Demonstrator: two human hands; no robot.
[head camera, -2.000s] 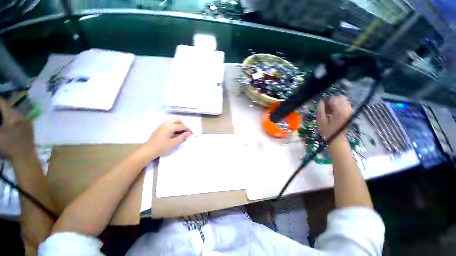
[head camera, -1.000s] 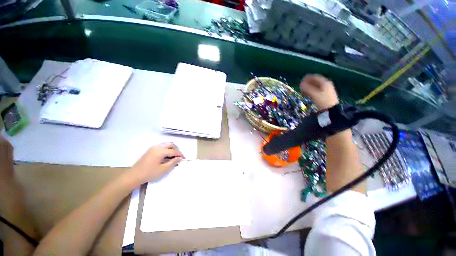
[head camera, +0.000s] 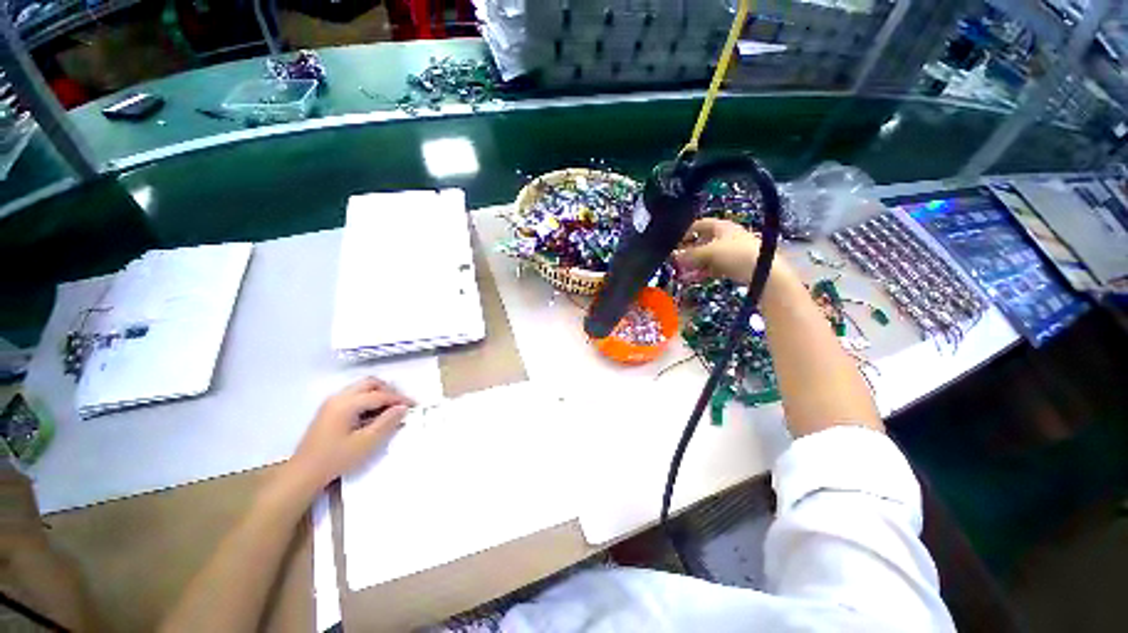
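Observation:
A white plastic housing (head camera: 464, 482) lies on the brown cardboard in front of me. My left hand (head camera: 353, 427) rests at its upper left corner, fingers bent; whether it pinches something is unclear. My right hand (head camera: 720, 251) is beyond the orange screw dish (head camera: 652, 350), at the edge of the pile of wired boards (head camera: 730, 334) beside the wicker basket (head camera: 581, 278). Its fingertips are partly hidden behind the screwdriver, so its hold cannot be told. The black electric screwdriver (head camera: 643, 254) hangs tilted from a yellow cord, its lower end over the dish.
A stack of housings (head camera: 408, 272) stands beyond the work spot. A part-filled housing (head camera: 167, 328) with wires lies far left, near a small green box (head camera: 25, 427). A neighbour's arm (head camera: 37, 544) is at lower left. Rows of metallic parts (head camera: 909, 272) and a clear plastic bag (head camera: 829, 198) lie right.
The view has shifted. My right hand has moved from beyond the screwdriver down to the board pile near the basket. The screwdriver hangs more upright. My left hand stays at the housing's corner.

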